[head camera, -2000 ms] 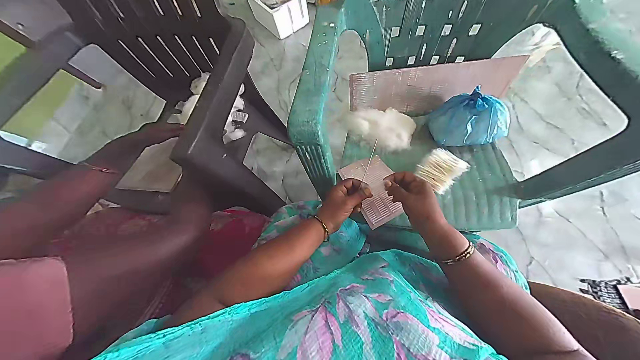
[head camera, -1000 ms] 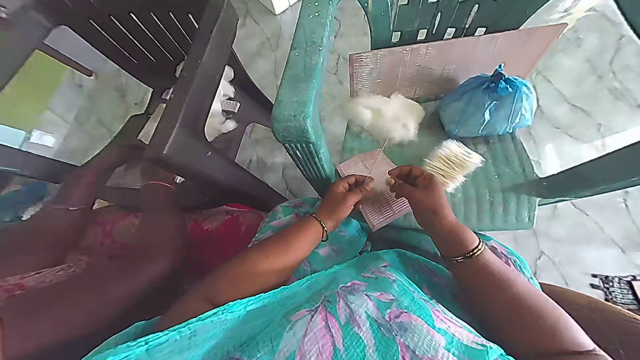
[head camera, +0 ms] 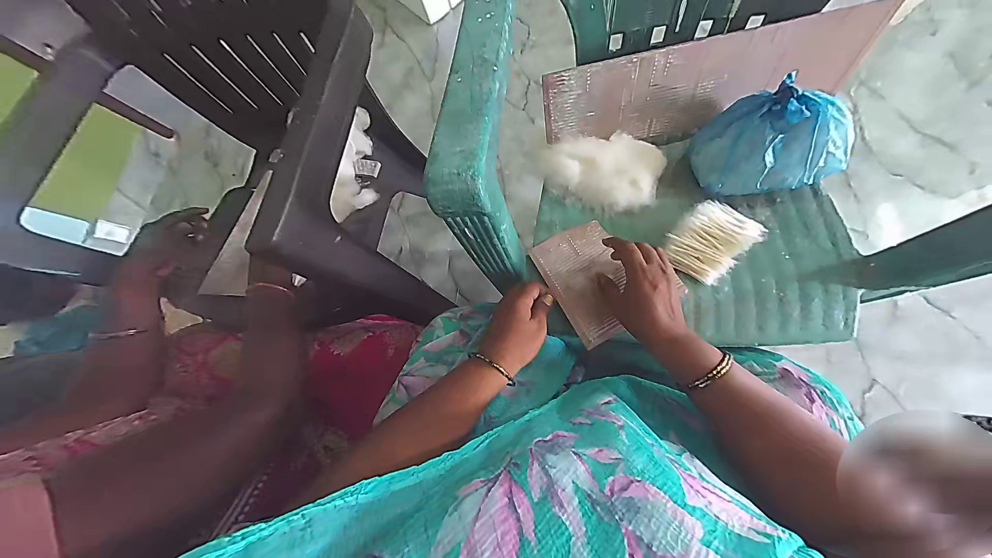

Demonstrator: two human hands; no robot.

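My left hand point(head camera: 518, 329) has its thumb and forefinger pinched together at the lower left edge of a small ribbed pinkish board point(head camera: 577, 283); whether anything thin is between them cannot be told. My right hand point(head camera: 645, 291) lies palm down over the board's right part, fingers spread. Right of that hand, a bundle of white cotton wicks point(head camera: 714, 242) rests on the green plastic chair's seat point(head camera: 790, 287). Loose white cotton wool point(head camera: 608, 170) lies behind the board. A knotted blue plastic bag point(head camera: 775, 143) sits at the back right of the seat.
A larger pinkish board point(head camera: 659, 85) leans on the green chair's backrest. The chair's armrest point(head camera: 469, 132) rises left of my hands. Beside it stands a dark brown plastic chair point(head camera: 310, 178) with white cotton point(head camera: 355, 167). Another person's hands point(head camera: 174, 240) are at the far left.
My hands have moved apart. My right hand has gone from a pinch near my left hand to lying spread on the small board. The thin strand between my hands earlier no longer shows.
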